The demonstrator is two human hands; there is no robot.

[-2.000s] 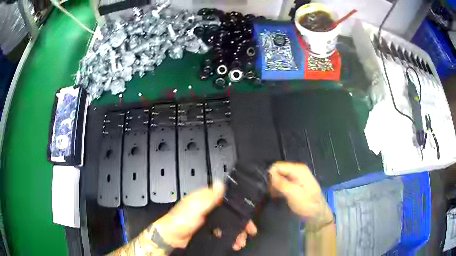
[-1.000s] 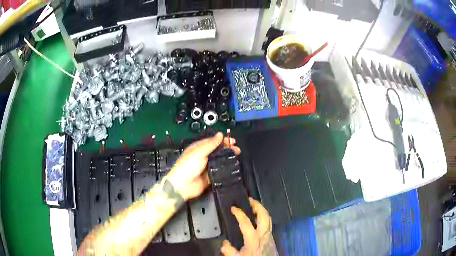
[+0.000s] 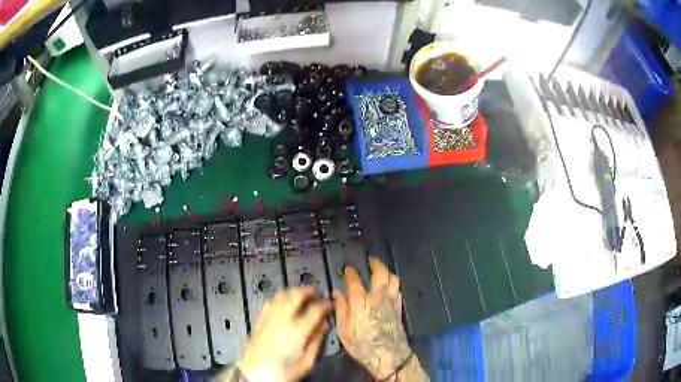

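Several long black panels (image 3: 226,272) lie side by side in a row on a black mat, each with a round hole and a slot. Thin red wires with white plugs stick out above their top ends. My right hand (image 3: 373,317) rests with spread fingers on the rightmost panel (image 3: 342,250), covering its lower part. My left hand (image 3: 287,332) is blurred, with curled fingers, over the lower ends of the neighbouring panels. Whether it holds something small cannot be seen.
Behind the row are heaped silver castings (image 3: 168,130), black rings (image 3: 317,104), a blue bin (image 3: 387,134), a red bin (image 3: 457,145) and a cup of brown paste (image 3: 448,82). A white tray with tools (image 3: 575,261) is right, a smartphone (image 3: 91,257) left, a blue crate (image 3: 612,328) lower right.
The panel that was in my hands now lies at the right end of the row. My left hand has let go of its top end and moved down. My right hand has moved up onto it.
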